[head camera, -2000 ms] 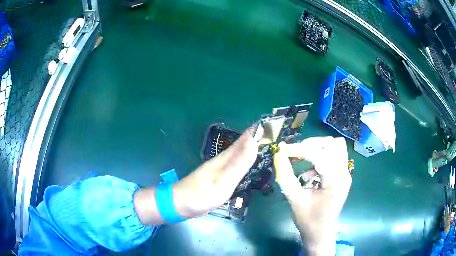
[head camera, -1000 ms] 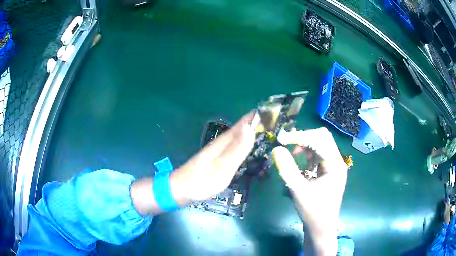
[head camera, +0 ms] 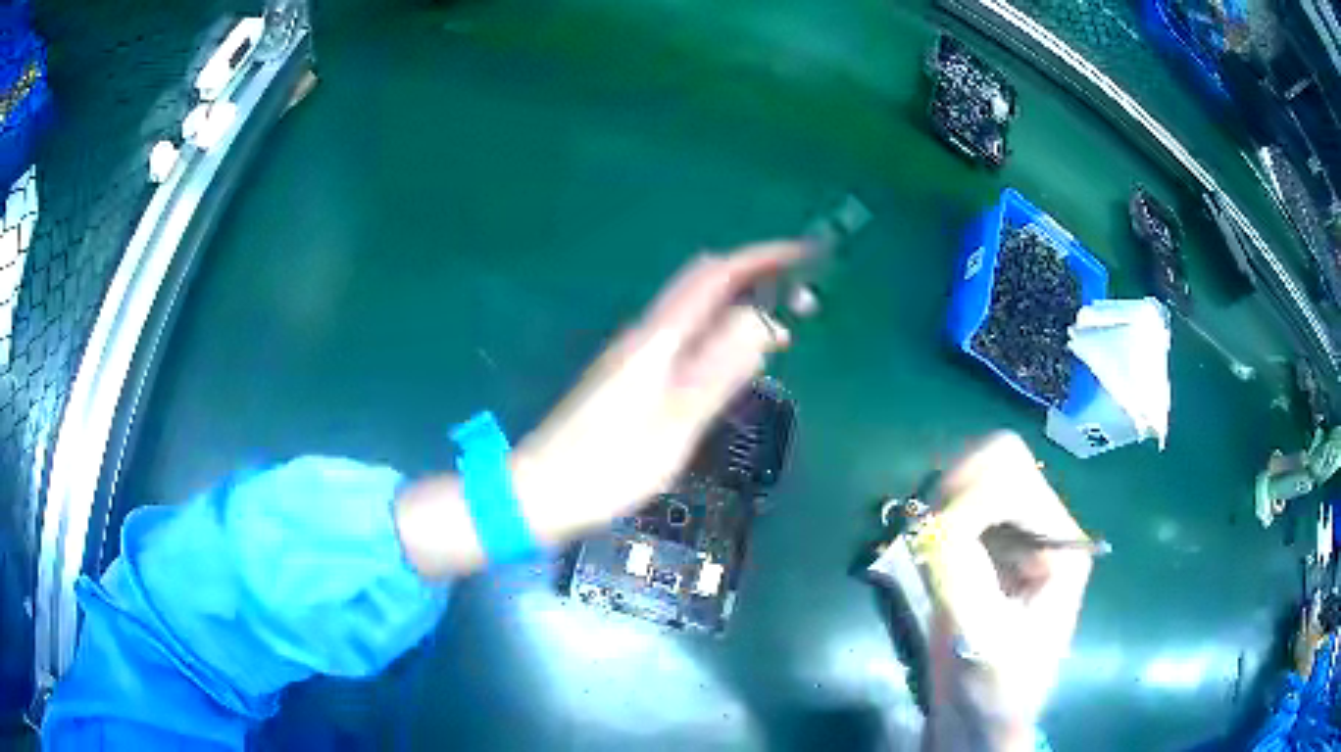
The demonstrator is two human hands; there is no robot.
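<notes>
My left hand [head camera: 662, 389], with a light-blue wrist band, holds a blurred dark piece [head camera: 835, 232], the circuit board seen nearly edge-on, raised above the bench. An open black camera housing [head camera: 669, 551] lies on the bench below my left hand, which hides part of it. Two white squares show inside its near half. My right hand [head camera: 1007, 566], blurred, is closed around the silver air blow gun [head camera: 900, 566]; its thin tip points right past my fingers.
A blue bin [head camera: 977, 301] of small black parts stands at the right, beside a white container [head camera: 1081, 429] under a white wipe [head camera: 1129, 353]. Dark housings [head camera: 971, 103] lie on the green bench [head camera: 441, 250] at the back right. A metal rail [head camera: 125, 309] runs along the left.
My right hand has left the board, moved down and right, and taken hold of the blow gun. My left hand has turned the board and moved it up, uncovering more of the housing.
</notes>
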